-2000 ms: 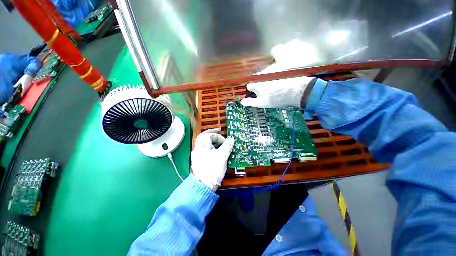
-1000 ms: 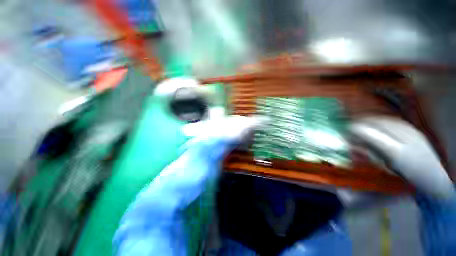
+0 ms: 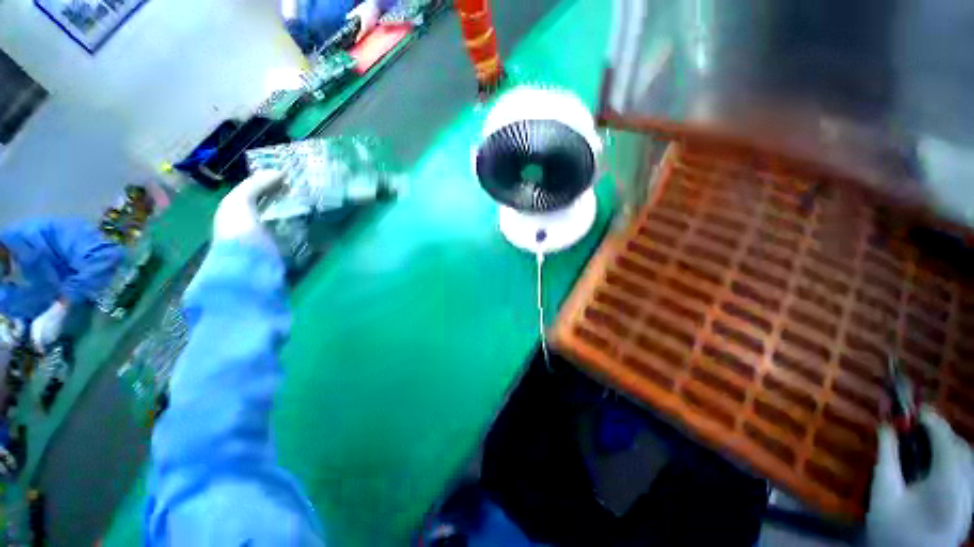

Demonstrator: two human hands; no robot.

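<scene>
My left hand (image 3: 248, 205), in a white glove, grips the near left edge of a circuit board (image 3: 320, 176) over the dark belt at the left; the board is blurred, with its components side up. My right hand (image 3: 921, 481), also gloved, is at the lower right, partly cut off by the frame edge. It holds diagonal cutters (image 3: 906, 411) with red-and-black handles, jaws pointing up over the grate. The orange-brown slotted grate (image 3: 737, 310) has no board on its visible part.
A white desk fan (image 3: 536, 171) stands on the green mat (image 3: 395, 374), its cord running towards me. The clear shield (image 3: 790, 75) hangs above the grate. More boards (image 3: 160, 342) lie at the left. Other people in blue (image 3: 75, 256) work across the belt beside an orange post (image 3: 480, 43).
The view has swung left. The board that lay on the grate is gone from it. My left hand has moved out over the belt to a board; my right hand now shows cutters.
</scene>
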